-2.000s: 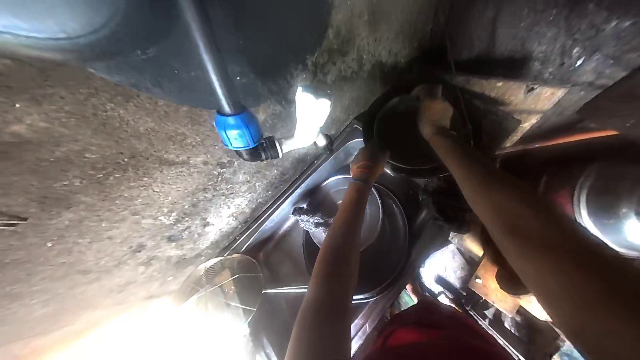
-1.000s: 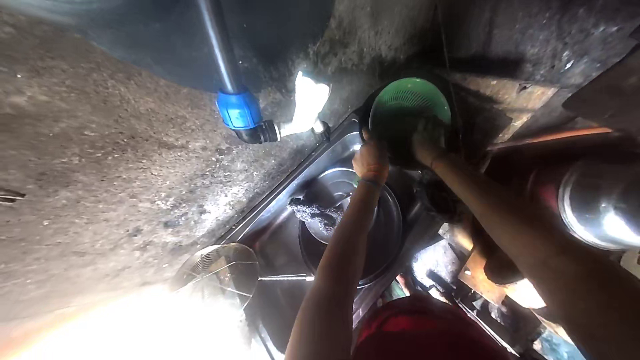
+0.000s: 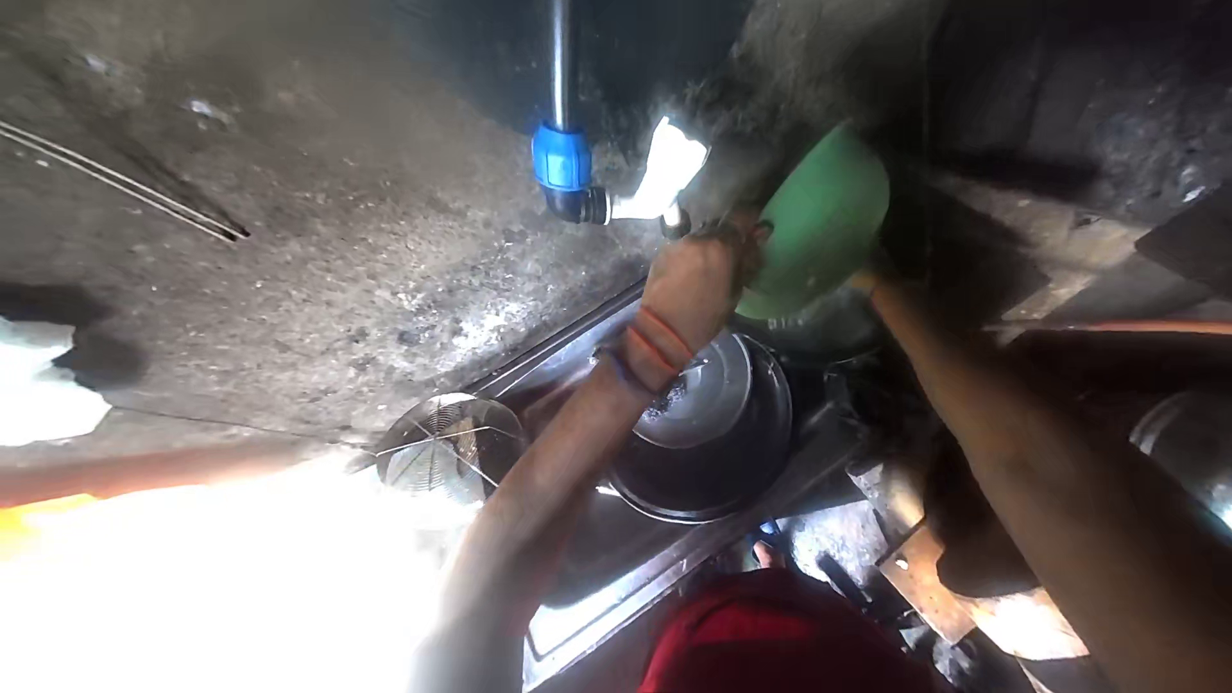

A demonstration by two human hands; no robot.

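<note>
A green plastic strainer or bowl (image 3: 823, 221) is tilted up, blurred, between my two hands above the back of the metal sink. My left hand (image 3: 698, 274), with orange and dark bands at the wrist, grips its left edge. Only part of my right hand (image 3: 866, 277) shows at the lower right side of the green thing; its fingers are hidden behind it. Below my left wrist, a metal bowl (image 3: 736, 385) sits inside a larger dark basin (image 3: 712, 491). Partly covered by my forearm, a scourer-like mesh (image 3: 664, 399) lies in the bowl.
A round wire skimmer (image 3: 448, 448) rests at the left of the sink (image 3: 616, 577). Above, a pipe with a blue fitting (image 3: 561, 159) leads to a tap wrapped in white material (image 3: 669, 171). A rough wall (image 3: 366, 269) runs along the left. At far right stands a metal pot (image 3: 1184, 443).
The green thing, lying over the back of the sink one second ago, is now raised and tilted. My left hand has moved up toward the tap. The view has shifted.
</note>
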